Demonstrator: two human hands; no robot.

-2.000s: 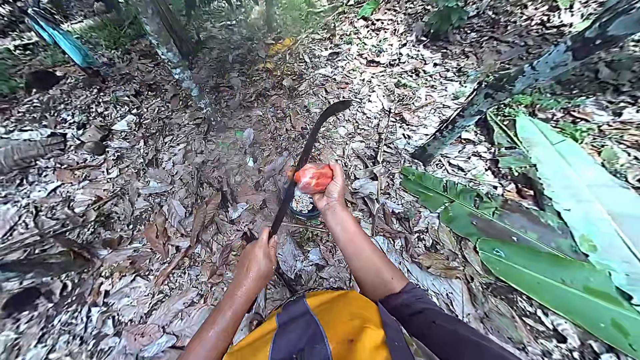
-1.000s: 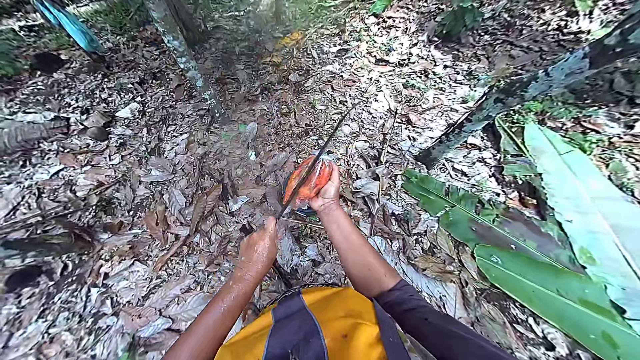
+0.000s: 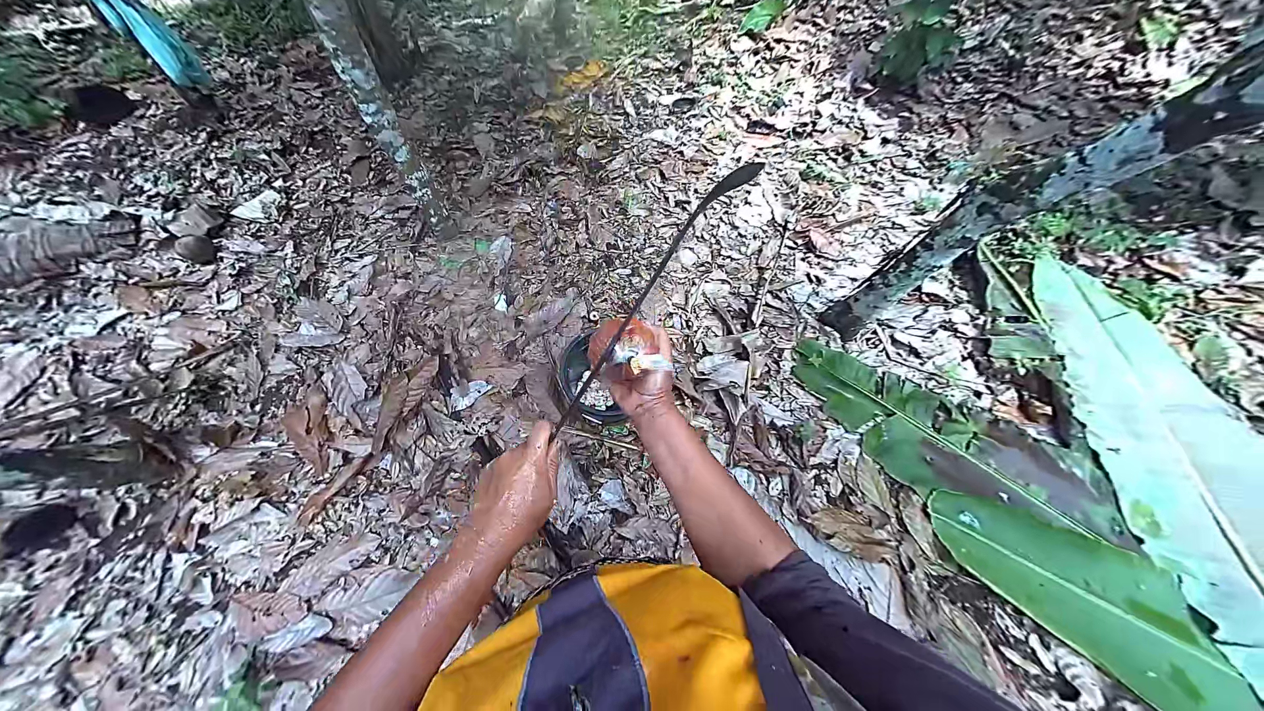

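My left hand [image 3: 515, 486] is closed around the handle end of a long, dark machete [image 3: 673, 252]. Its curved blade slants up and to the right, passing across a reddish-orange pod, probably cacao [image 3: 617, 341]. My right hand [image 3: 647, 380] holds this pod, with something pale and wet showing near the fingers. Below the pod, on the ground, is a dark round bucket [image 3: 570, 380] with whitish pieces inside, partly hidden by the pod, blade and right hand. Whether the blade touches the pod is unclear.
Dry leaves cover the ground. Large green banana-type leaves [image 3: 1076, 583] lie at the right, below a leaning, lichen-marked trunk [image 3: 1037, 188]. Another slim trunk [image 3: 370, 99] stands at the upper left, near a blue plastic wrap [image 3: 163, 44].
The pod has turned in my right hand, and pale matter shows by the fingers. More of the bucket is visible. The machete blade has changed its angle and shows its curved tip.
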